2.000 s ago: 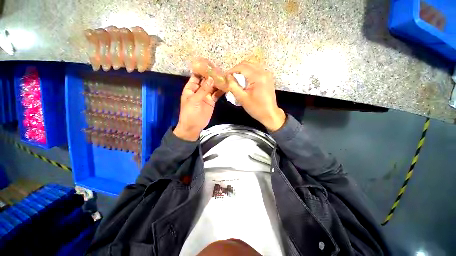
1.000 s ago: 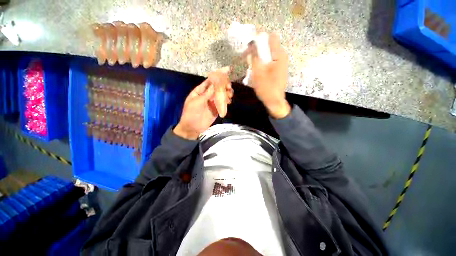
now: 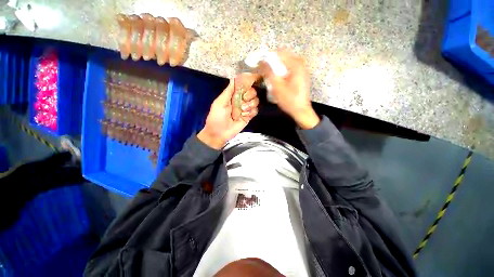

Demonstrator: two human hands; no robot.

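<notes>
My left hand (image 3: 230, 114) holds a glossy amber-brown soft-plastic piece (image 3: 241, 97) upright in its closed fingers, just off the bench's front edge. My right hand (image 3: 291, 84) holds a crumpled white wiping cloth (image 3: 275, 64) and is close to the upper end of the piece. The right hand is slightly blurred, and whether the cloth touches the piece is hard to tell. A row of several translucent brownish pieces (image 3: 160, 40) lies side by side near the bench edge at upper left.
The speckled bench (image 3: 379, 70) spans the top. Below it at left stand a blue tray of arranged pieces (image 3: 122, 167) and a bin of pink pieces (image 3: 46, 92). A blue bin (image 3: 460, 35) is at upper right. A dark, blurred shape (image 3: 43, 181) covers part of the lower left.
My right hand has spread the cloth, then brought it to the piece's upper end. My left hand has closed around the piece. A dark shape has appeared over the crates at lower left.
</notes>
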